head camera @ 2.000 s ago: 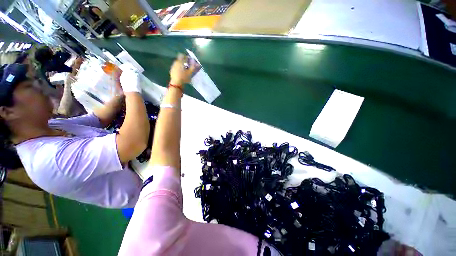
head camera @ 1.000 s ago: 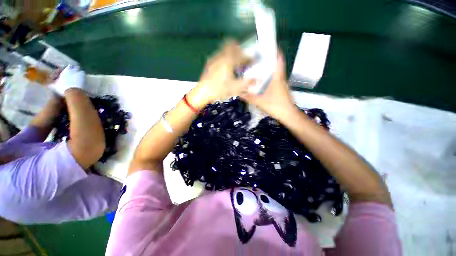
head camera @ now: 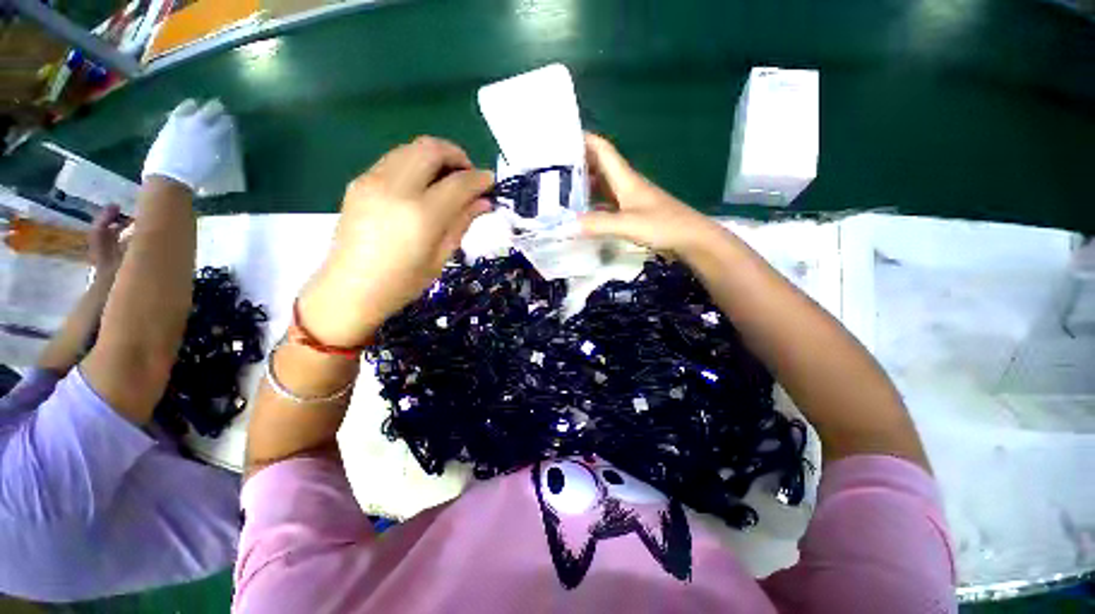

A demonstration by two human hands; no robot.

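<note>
A white packing box (head camera: 574, 180) stands open in front of me at the belt's near edge, its lid flap (head camera: 532, 110) raised. My right hand (head camera: 639, 206) grips the box from its right side. My left hand (head camera: 408, 222) is at the box's left side, with its fingertips on a black charging cable (head camera: 514, 188) at the open mouth. Something dark with a white label shows inside the box. A large heap of black cables (head camera: 600, 372) lies below my hands on the white ledge.
Another closed white box (head camera: 775, 134) stands on the green conveyor belt (head camera: 654, 84) to the right. At left, a neighbour in light purple reaches a white-gloved hand (head camera: 190, 144) over the belt, beside a smaller cable pile (head camera: 214, 354) and white boxes (head camera: 90, 180). The white ledge (head camera: 961, 312) extends right.
My view has turned from the left toward the heap. The box has come from the belt into my right hand with its flap raised. My left hand now holds a cable at its mouth.
</note>
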